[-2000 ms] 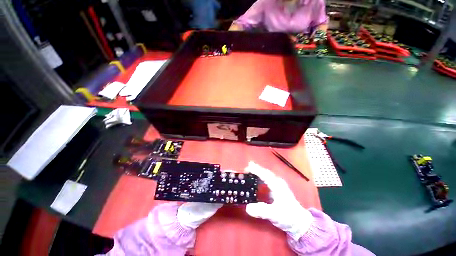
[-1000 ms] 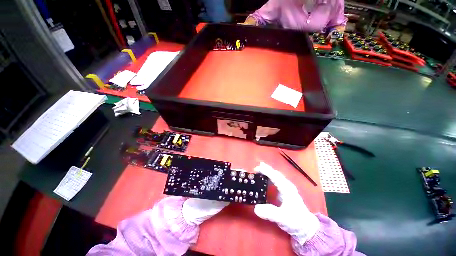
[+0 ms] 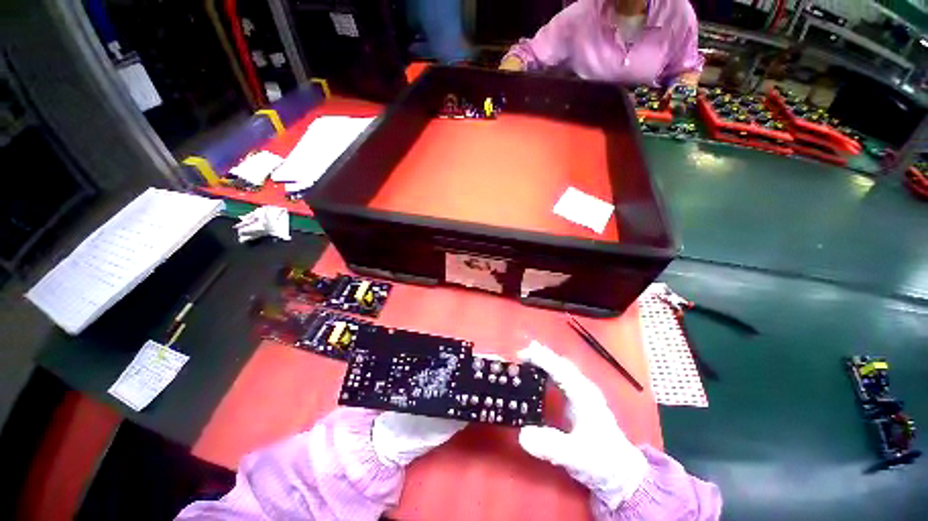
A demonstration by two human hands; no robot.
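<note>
A black oblong circuit board (image 3: 443,379) is held solder side up over the red mat (image 3: 448,488), with large silvery joints at its right end. My left hand (image 3: 415,436), in a white glove, is under the board's near edge; its fingers are hidden beneath the board. My right hand (image 3: 582,427), also gloved in white, holds the board's right end between thumb and fingers. Two boards with yellow parts, an upper one (image 3: 351,295) and a lower one (image 3: 315,331), lie component side up at the mat's left.
A black tote (image 3: 488,239) stands beyond the mat, with a board and paper slip inside. Dark tweezers (image 3: 604,353), red-and-black cutters (image 3: 712,310) and a dotted sheet (image 3: 672,351) lie right. Another board (image 3: 881,412) lies far right. Papers and a pen lie left. A person sits opposite.
The view has shifted, so the scene sits differently in the picture. The board stays solder side up in both hands, with little visible change in grip.
</note>
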